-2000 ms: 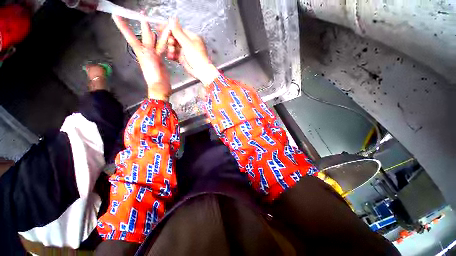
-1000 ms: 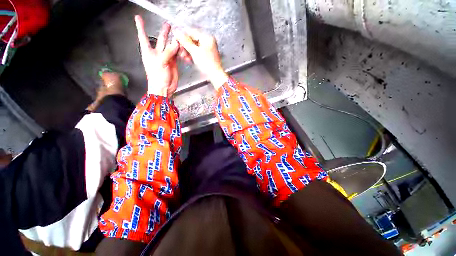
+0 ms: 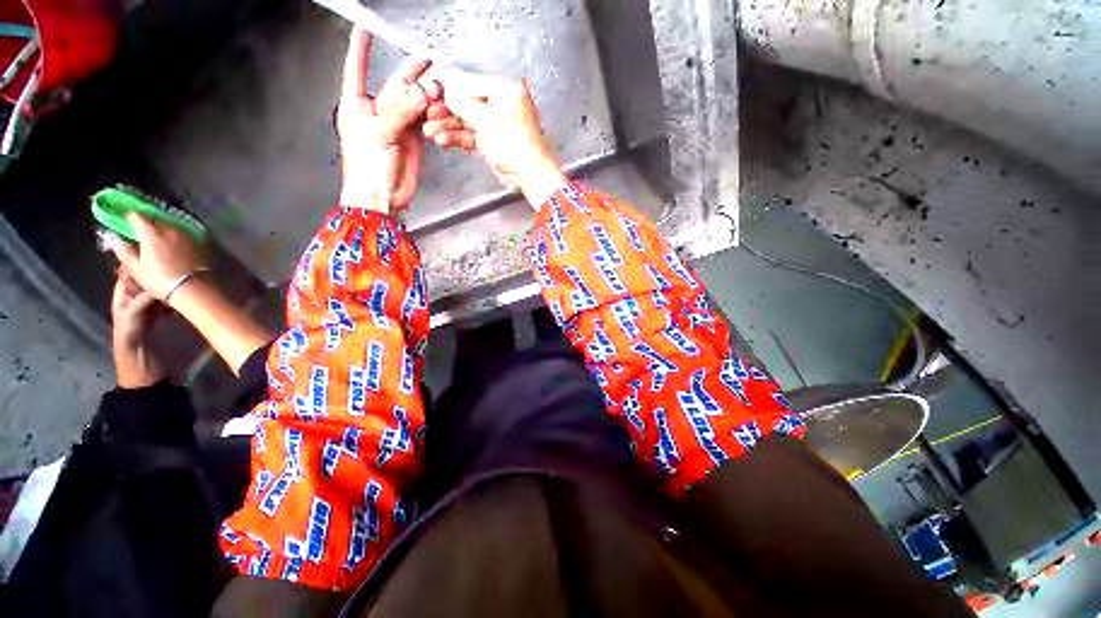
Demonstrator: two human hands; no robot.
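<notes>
My left hand (image 3: 384, 127) is bare, over the grey metal sink basin (image 3: 284, 181), with one finger stretched up and others bent towards my right hand. My right hand (image 3: 495, 121) is bare with curled fingers and touches the fingers of my left hand. No object shows between them. A pale water stream (image 3: 368, 21) comes from the top edge down to the hands. Red-orange sleeve covers (image 3: 350, 374) with blue-and-white lettering cover both my forearms.
At left another person's hands (image 3: 163, 260) hold a green scrub brush (image 3: 145, 215). A red bucket (image 3: 79, 48) stands at upper left. A thick grey pipe (image 3: 942, 73) runs at upper right. A metal bowl (image 3: 863, 429) is at lower right.
My hands stay together; my left fingers have bent more and its raised finger points more upright. The other person's hands have moved left, and the green brush now shows fully. The view has shifted slightly.
</notes>
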